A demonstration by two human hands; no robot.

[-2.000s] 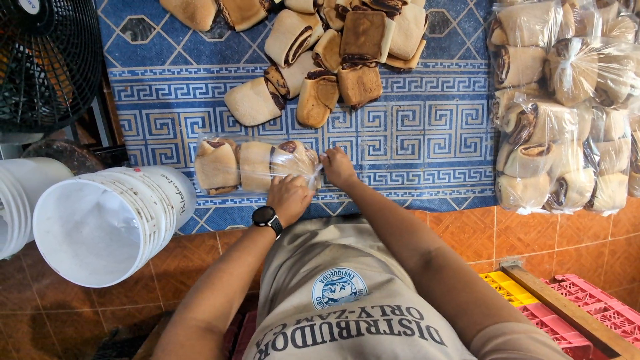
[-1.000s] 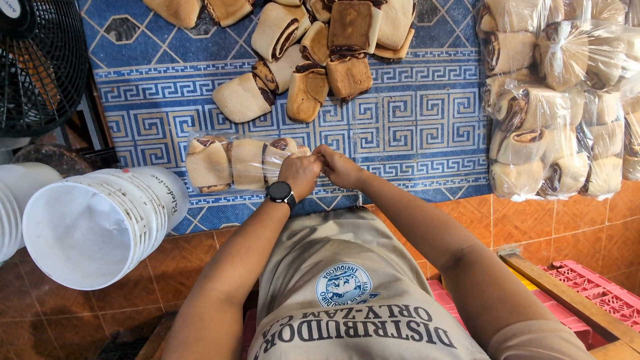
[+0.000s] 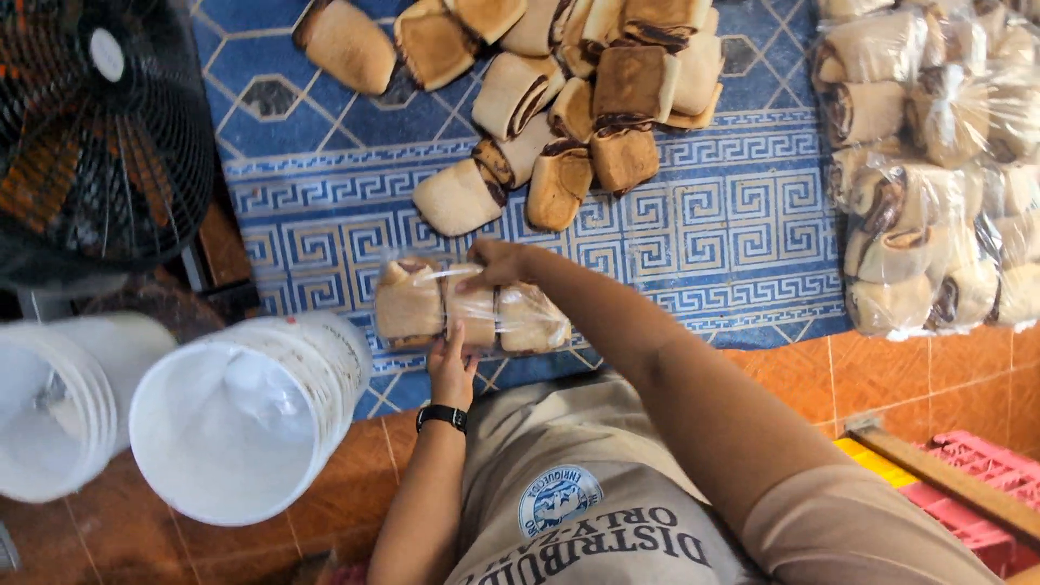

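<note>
A clear plastic bag of filled bread rolls (image 3: 471,309) lies on the blue patterned tablecloth (image 3: 520,219) at the near edge. My left hand (image 3: 452,366), with a black watch at the wrist, holds the bag's near side, fingers against the plastic. From the far side my right hand (image 3: 496,264) grips the same bag, its arm crossing over from the right. Beyond the hands lies a loose heap of rolls with dark filling (image 3: 634,85). The underside of the bag is hidden.
Bagged rolls (image 3: 926,195) are stacked at the table's right. Left of the table stand a white plastic bucket (image 3: 142,439), another white bucket (image 3: 16,431) and a black fan (image 3: 106,146). Red plastic crates (image 3: 983,463) and a wooden bar (image 3: 959,479) are at the lower right.
My hands were together at the bag's right end; they have moved apart, the left to its near side and the right to its far side.
</note>
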